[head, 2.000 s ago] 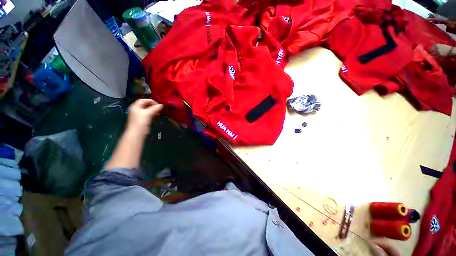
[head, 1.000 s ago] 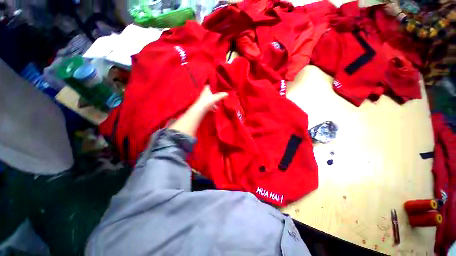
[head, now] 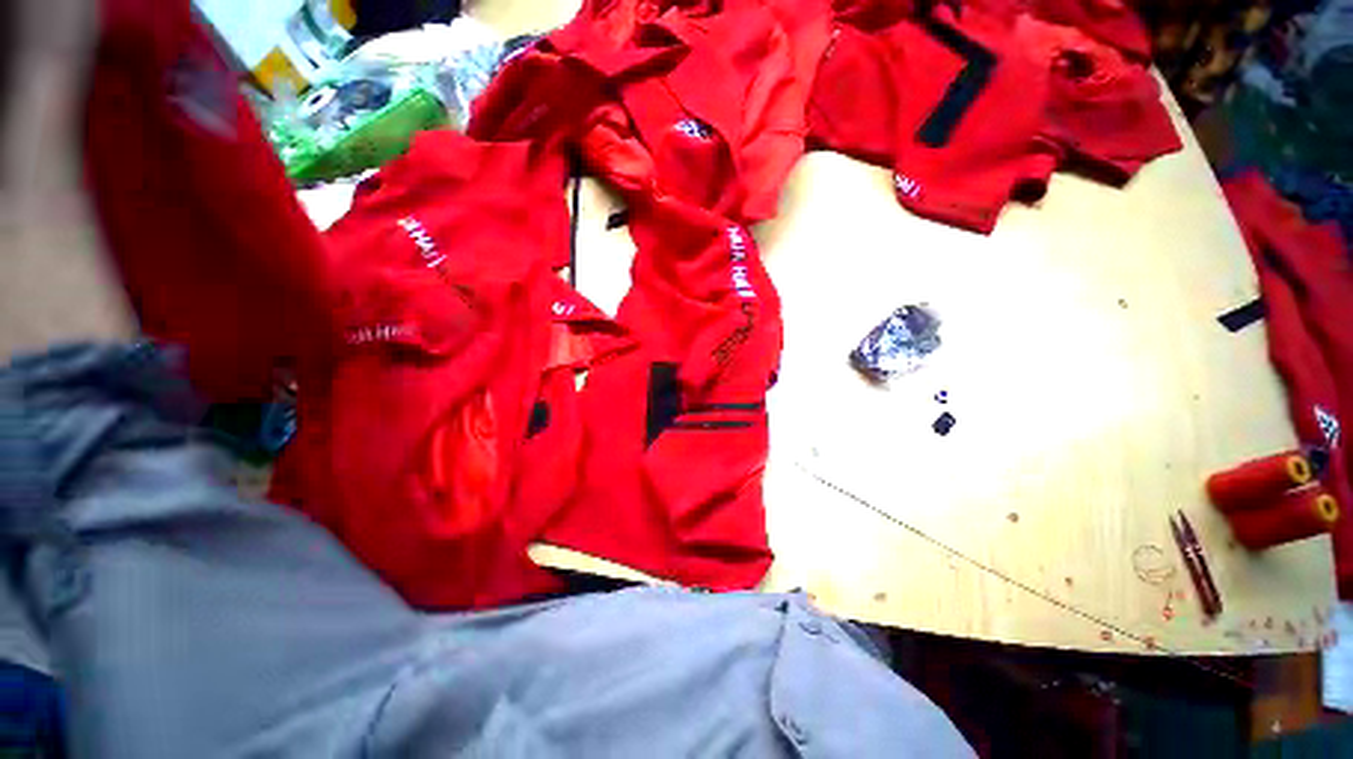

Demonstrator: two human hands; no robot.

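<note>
A red garment point(head: 416, 371) with white lettering lies bunched at the table's left front. A part of it, or another red garment point(head: 208, 193), rises blurred and close at the upper left, beside my left arm. My left hand point(head: 48, 89) is blurred and cut off by the upper left edge; its fingers cannot be made out. My right hand is out of the picture. Small dark buttons point(head: 944, 424) lie below a crumpled clear bag point(head: 898, 344) with dark contents. Thread snips point(head: 1196, 565) lie at the right.
Red-orange thread cones point(head: 1272, 501) lie at the table's right edge. More red garments point(head: 950, 111) cover the back of the pale table point(head: 1039, 504). A green tray point(head: 364, 137) with plastic bags stands at the upper left. A red garment point(head: 1291, 304) hangs at the right.
My left hand has left the red garment's middle and gone to the far upper left. The garment has shifted left and refolded, with a part raised. The view has turned right.
</note>
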